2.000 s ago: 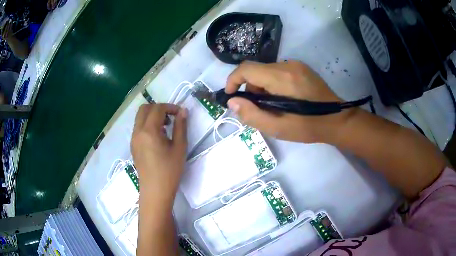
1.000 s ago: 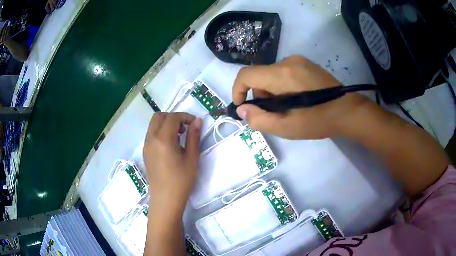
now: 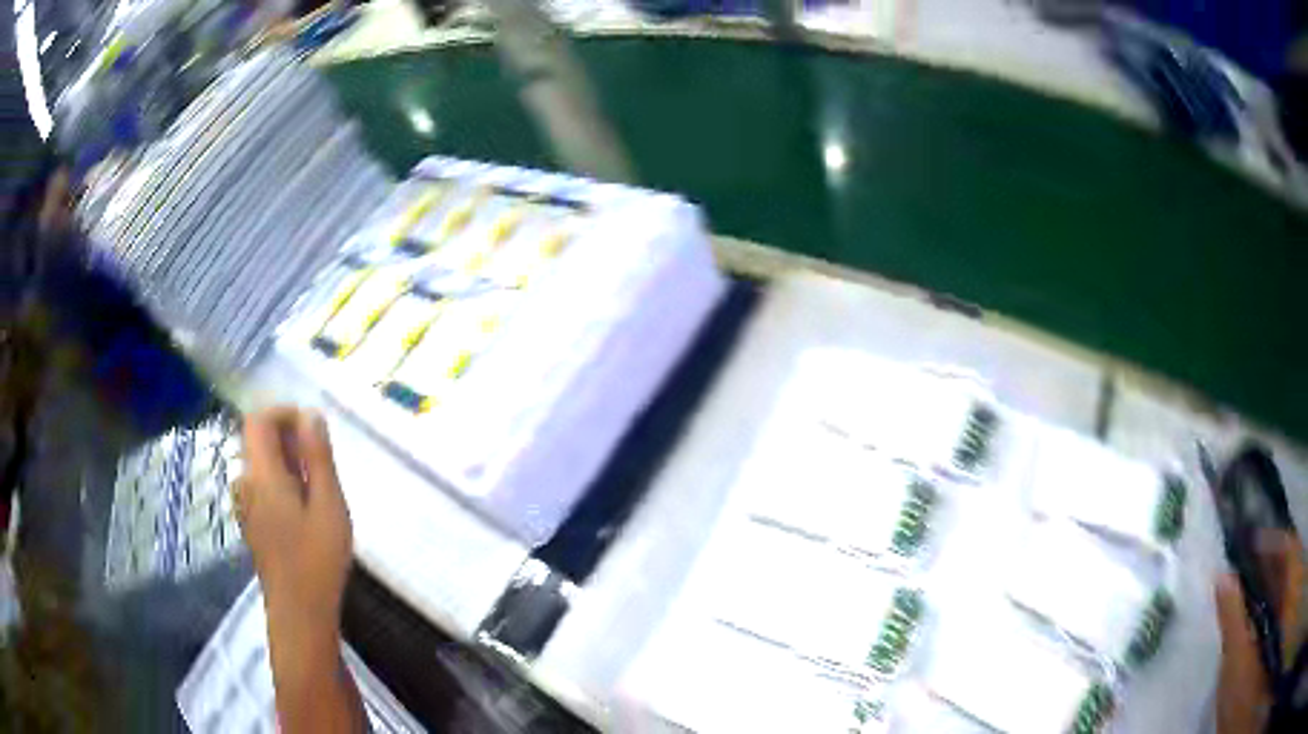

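My left hand (image 3: 294,495) is raised at the left, beside the near left edge of the cell tray stack (image 3: 610,359); blur hides whether its fingers hold anything. Flat cells with yellow edges (image 3: 416,330) and dark ends lie on the top tray. My right hand (image 3: 1237,631), cut off by the right edge, is shut on the black soldering iron (image 3: 1258,538). White power bank cases (image 3: 818,617) with green circuit boards (image 3: 899,628) at their right ends lie in two rows between the hands. Their leads are too blurred to make out.
A dark tape strip (image 3: 653,416) runs along the stack's right side. More stacked white trays (image 3: 251,187) stand at the back left. A green conveyor (image 3: 975,187) curves behind the bench. A dark blue shape (image 3: 122,344) and a patterned tray (image 3: 172,502) show at the left.
The view has swung left, bringing in the tray stacks and moving the dross dish and fan out of view. My left hand has left the cases; my right hand has left the boards with the iron.
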